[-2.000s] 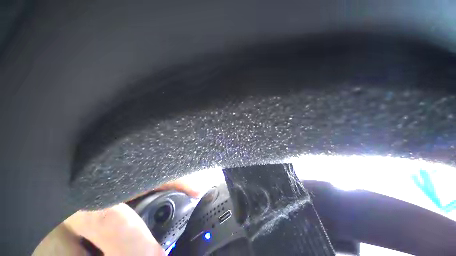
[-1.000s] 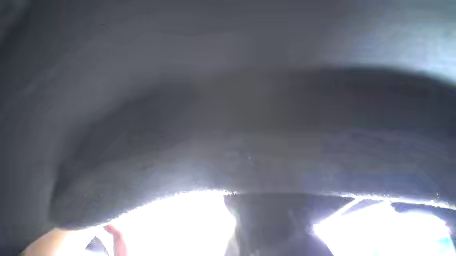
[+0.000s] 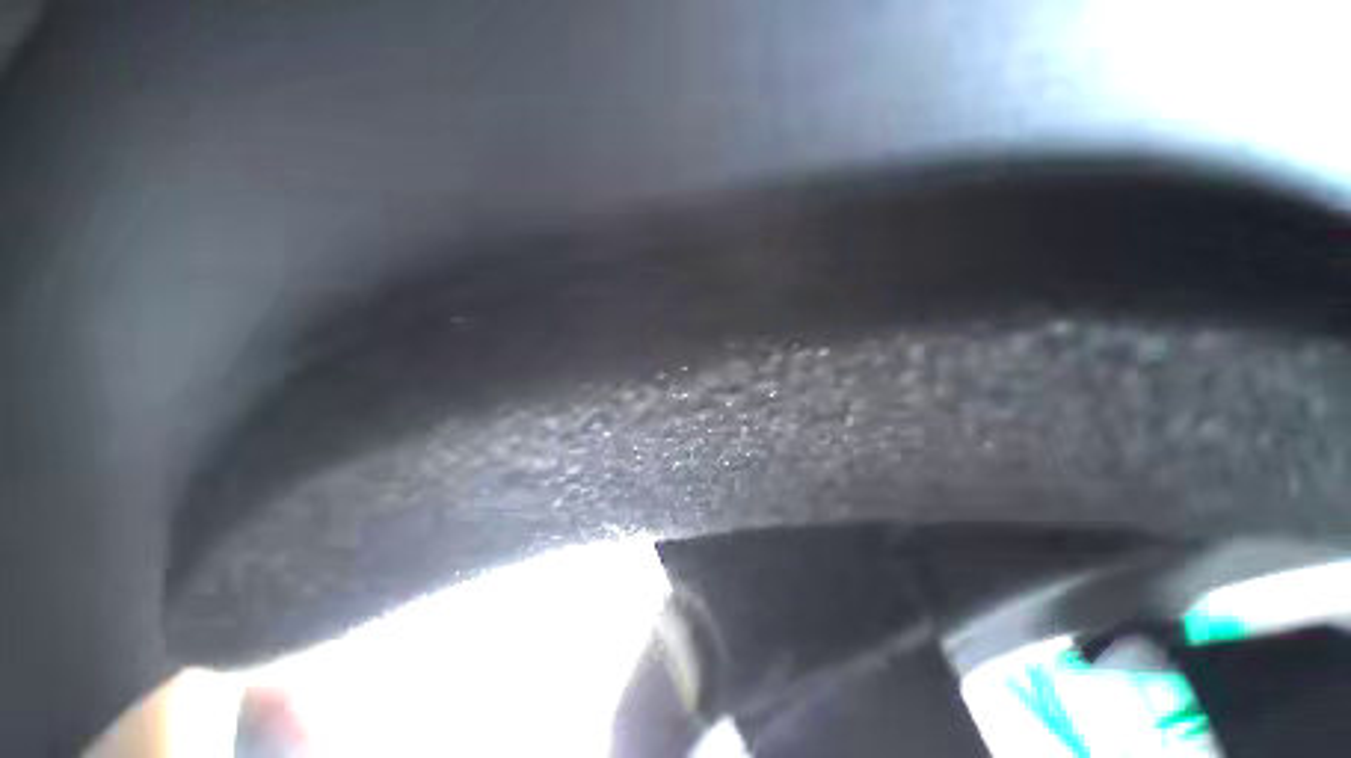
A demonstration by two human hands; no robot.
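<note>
A thick dark curved foam pad (image 3: pixel 771 430) with a grainy grey face fills the middle of the head view, very close to the lens. A black strap-like piece (image 3: pixel 822 629) comes down from under it at the bottom centre. A small blurred skin-toned patch (image 3: pixel 137 729) lies at the lower left edge, below the pad's end. It may be part of a hand; whether it is my left hand, and what it touches, I cannot tell. My right hand is not in view.
Below the pad at left is white glare with a blurred reddish spot. At lower right are a grey curved band (image 3: pixel 1037 615), green-turquoise streaks (image 3: pixel 1059 696) and a dark shape (image 3: pixel 1282 696). Bright glare fills the upper right corner.
The skin-toned shape at lower left has shrunk to a small patch. The black device with port and blue light, seen two seconds ago, no longer shows. The pad's grain is sharper than one second ago.
</note>
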